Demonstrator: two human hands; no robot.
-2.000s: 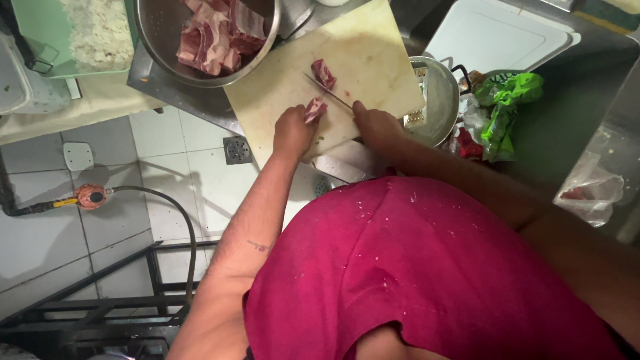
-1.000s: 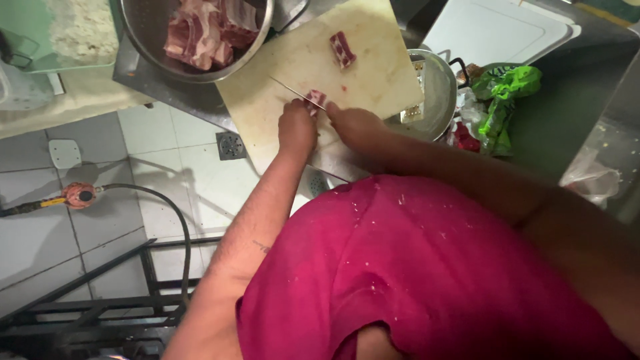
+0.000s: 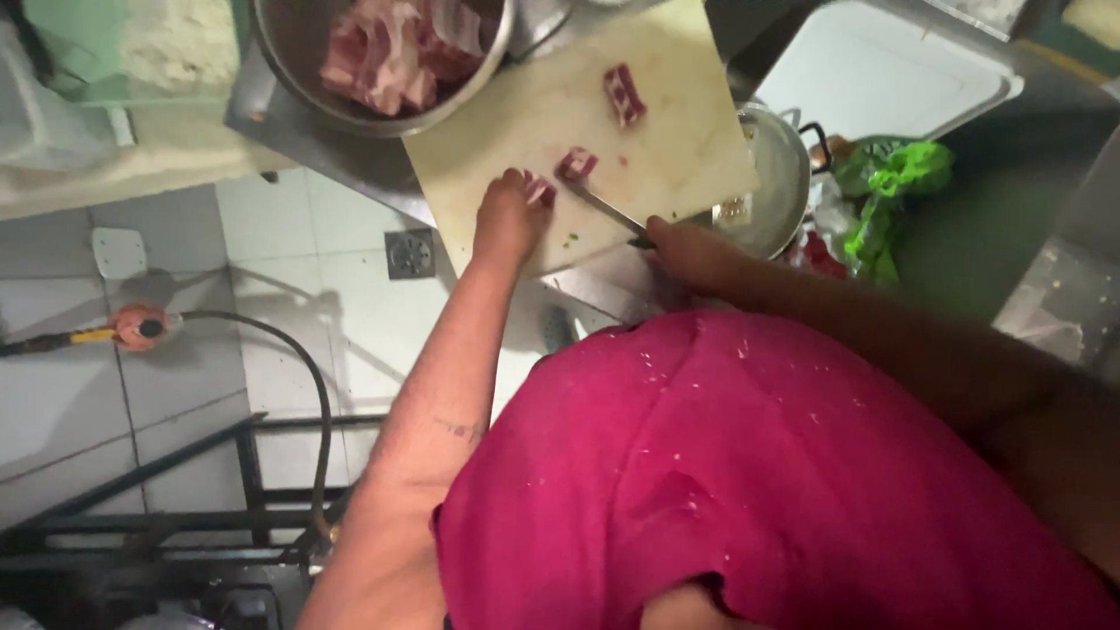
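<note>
On the pale cutting board, my left hand grips a piece of raw meat near the board's left side. My right hand holds a knife by its handle, and the blade points up and left. The blade's tip touches or lies just beside a small cut piece of meat. Farther up the board lies a longer rib piece, apart from both hands. A metal bowl of raw meat chunks stands at the board's upper left.
A round metal pan sits right of the board, beside green plastic bags. Behind it is a white tray. A green-tinted container with white food is at upper left. A hose with a regulator runs at lower left.
A small piece now lies separate from the meat under my left hand. The knife has moved off that hand's meat toward the right. Two seconds ago the blade was at the rib piece.
</note>
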